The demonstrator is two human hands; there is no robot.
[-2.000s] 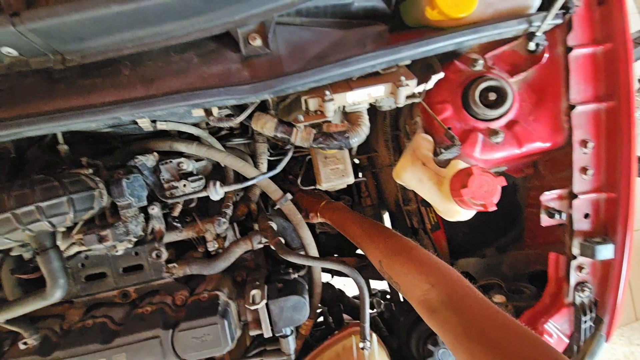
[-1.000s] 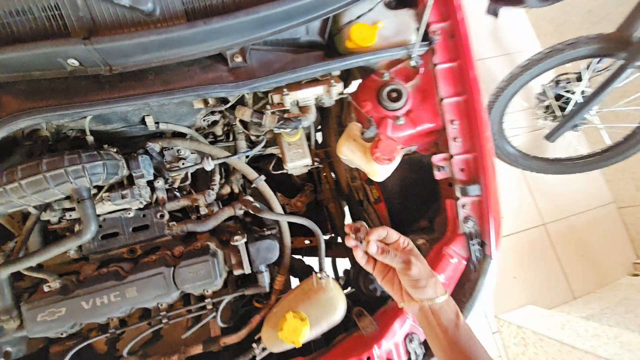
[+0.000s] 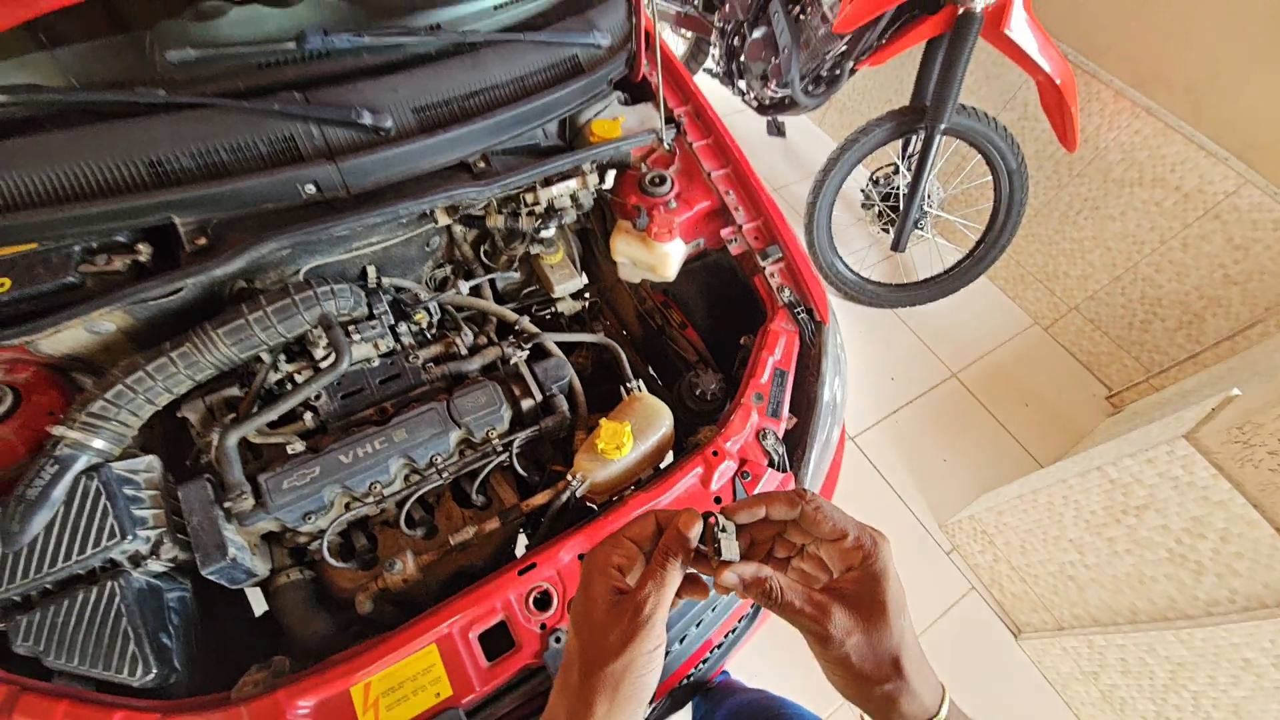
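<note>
In the head view, my left hand (image 3: 635,590) and my right hand (image 3: 830,590) meet over the red front panel of the car (image 3: 570,580). Between their fingertips is a small light-grey connector-like part (image 3: 724,540) with a dark loop or ring at its left side; its exact kind cannot be told. Thumb and fingers of both hands pinch it. Beyond the hands lies the engine bay, with the dark engine cover (image 3: 380,455) and, just above my left hand, the coolant expansion tank (image 3: 640,445) with its yellow cap (image 3: 613,438).
A white reservoir with a red cap (image 3: 645,250) sits by the strut tower. The ribbed air intake hose (image 3: 200,360) and air filter box (image 3: 90,570) are at left. A hood prop rod (image 3: 657,80) stands upright. A motorcycle's front wheel (image 3: 915,205) rests on the tiles beyond the fender.
One hand was down in the engine bay, then rose holding something small over its edge. Now both hands are together at the front panel. The view has pulled back widely.
</note>
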